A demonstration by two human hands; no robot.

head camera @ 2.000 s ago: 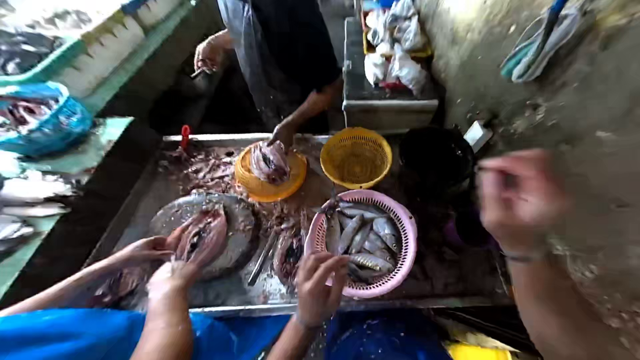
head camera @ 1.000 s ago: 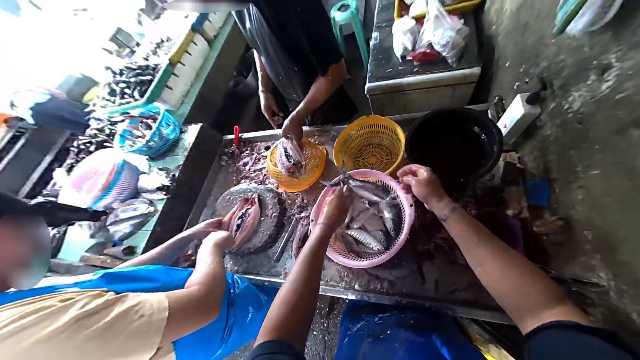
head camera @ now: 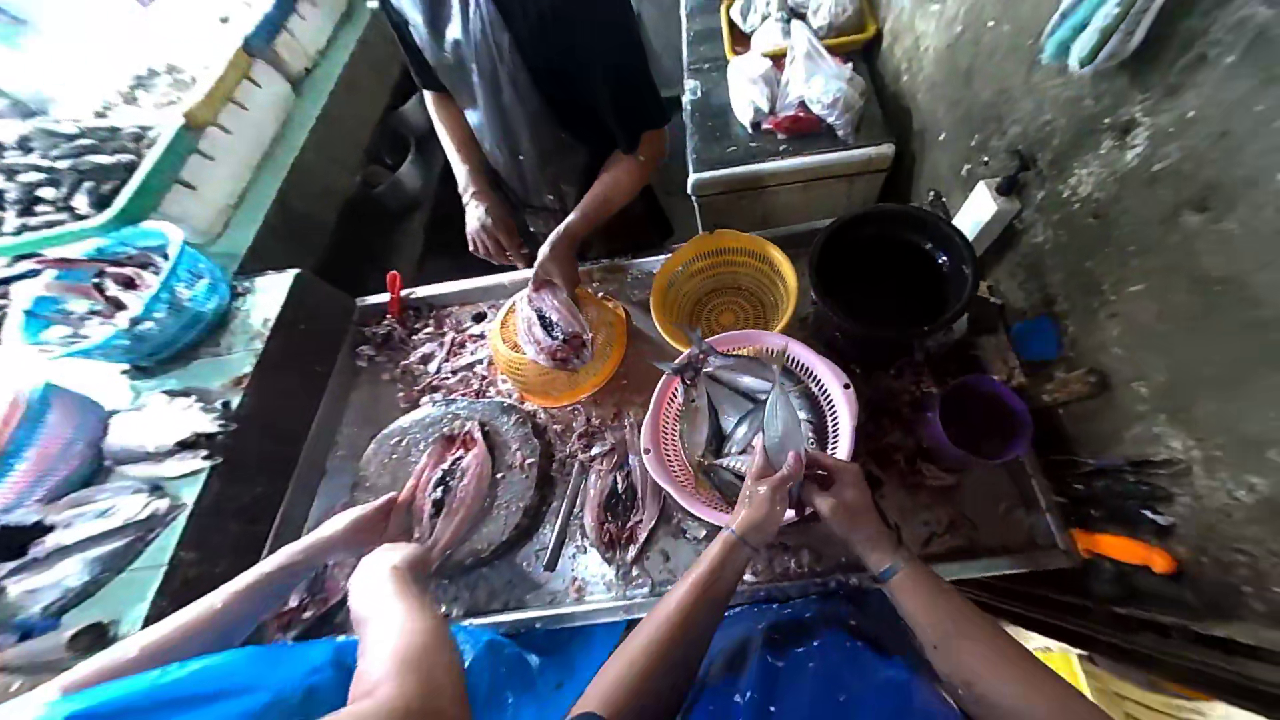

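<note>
A pink plastic colander (head camera: 665,440) full of silvery fish stands on the metal tray table in front of me. My left hand (head camera: 765,495) is closed around the lower end of a whole fish (head camera: 783,418), whose tail points away from me over the colander. Beside it, my right hand (head camera: 840,500) is at the colander's near right rim, close to the same end of the fish; whether its fingers grip anything is hidden. Left of the colander lie a split fish (head camera: 620,505) and a knife-like metal tool (head camera: 565,515).
At left, a co-worker's hands hold a split fish (head camera: 455,490) over a round chopping board (head camera: 385,450). Across the tray (head camera: 340,450), another person holds a split fish on an orange basket (head camera: 575,385). A yellow basket (head camera: 722,285), black basin (head camera: 890,275) and purple container (head camera: 980,420) stand beyond.
My right hand has come from the colander's upper right rim to its near right side. My left hand has moved toward me and now holds a fish upright.
</note>
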